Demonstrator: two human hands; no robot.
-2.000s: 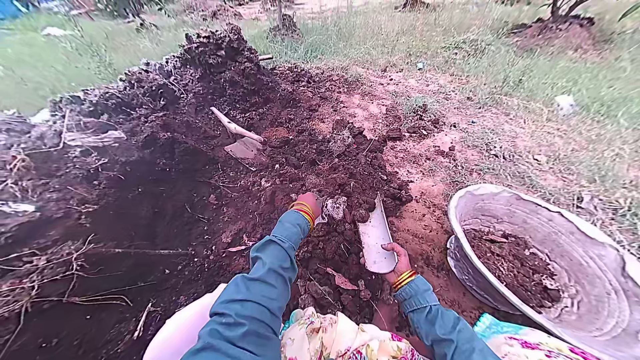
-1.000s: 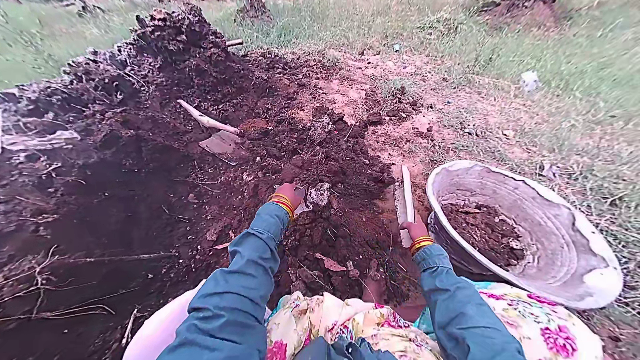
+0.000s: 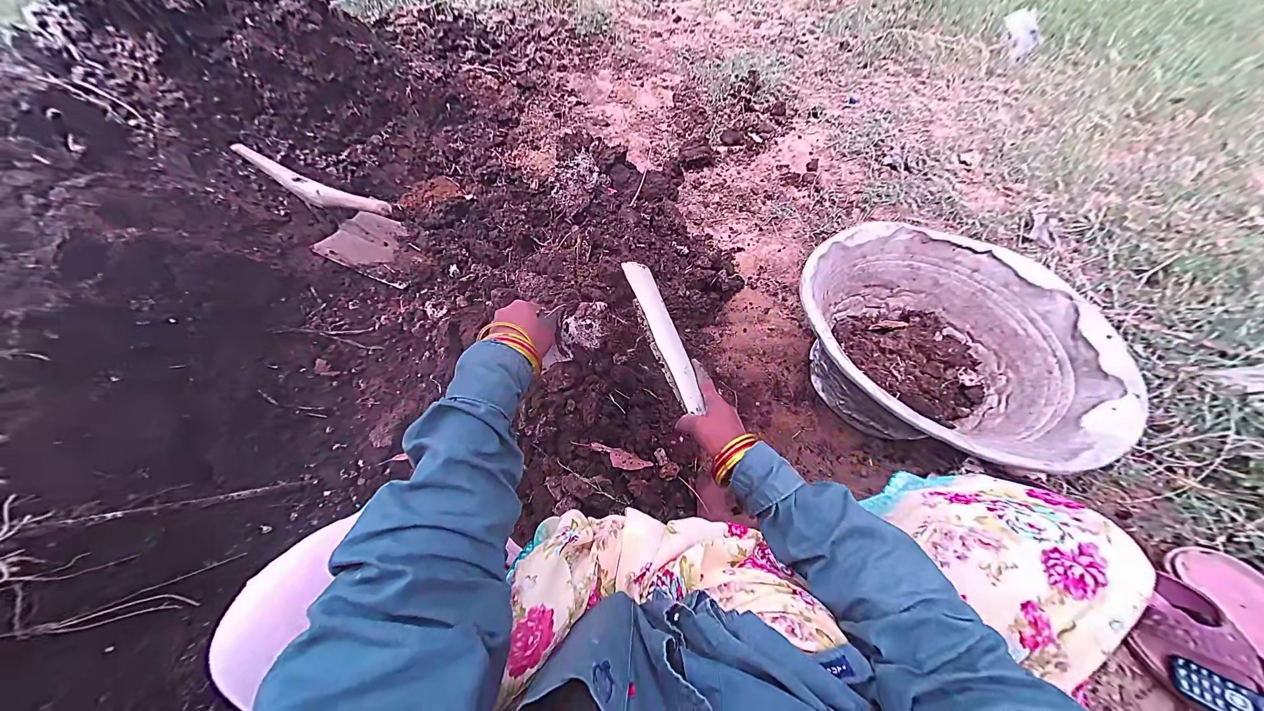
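My right hand point(image 3: 713, 420) grips the near end of a pale, curved scoop-like piece point(image 3: 664, 336), which stands edge-on above the dark clumpy soil point(image 3: 612, 415). To its left, my left hand point(image 3: 525, 331) reaches down to the soil beside a whitish lump point(image 3: 585, 326). Something thin and pale shows at its fingers, but what it holds, if anything, is unclear. On the right rests a wide, worn metal basin point(image 3: 1047, 326), tilted, with dark soil point(image 3: 913, 365) in its bottom.
A hoe with a pale wooden handle point(image 3: 311, 188) and a flat blade point(image 3: 363, 240) lies on the soil at upper left. Dry roots point(image 3: 89, 602) spread at lower left. Pink sandals point(image 3: 1200, 617) and a keypad phone or remote point(image 3: 1210, 681) are at lower right.
The curved piece in my right hand has turned from its broad face showing to edge-on, and has swung over the soil nearer my left hand. The view has tilted down.
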